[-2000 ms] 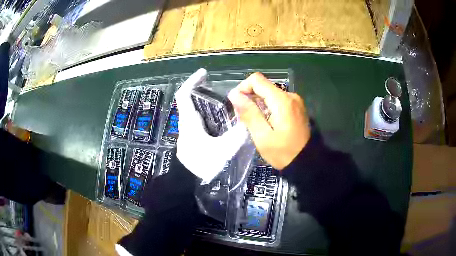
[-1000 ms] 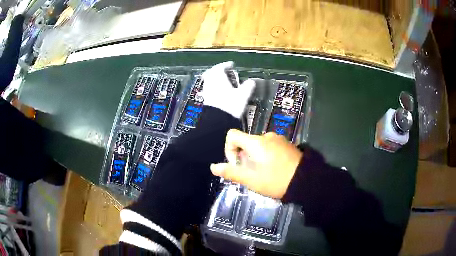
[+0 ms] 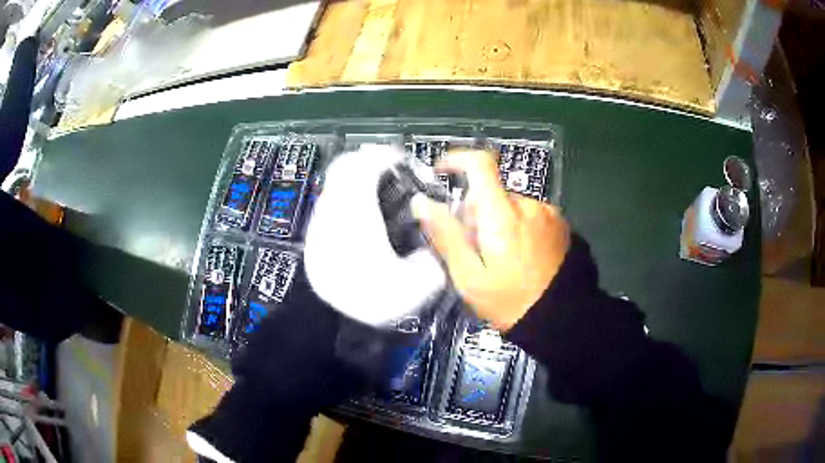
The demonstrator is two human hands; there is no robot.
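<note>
My left hand (image 3: 362, 240), in a white glove, holds a black handheld device (image 3: 398, 203) above the tray, blurred. My bare right hand (image 3: 507, 240) is at the device's right side, its fingers against or just over it. Whether it pinches something small cannot be told. The clear blister tray (image 3: 213, 203) lies under both hands. Black devices with blue patches lie in its pockets, such as one at the upper left (image 3: 288, 190). A device at the lower right (image 3: 484, 380) has a paler, shiny patch. My hands and sleeves hide the tray's middle.
A white bottle (image 3: 712, 231) with an open lid stands at the right on the green bench top (image 3: 624, 181). A wooden board (image 3: 507, 45) lies behind. Clear crumpled plastic (image 3: 163, 54) is at the back left. Another person's dark sleeve (image 3: 45, 280) reaches in at the left.
My left hand has come back from the tray's upper row and now holds a device raised. A device now shows in the upper row beyond it. My right hand has moved up to the held device.
</note>
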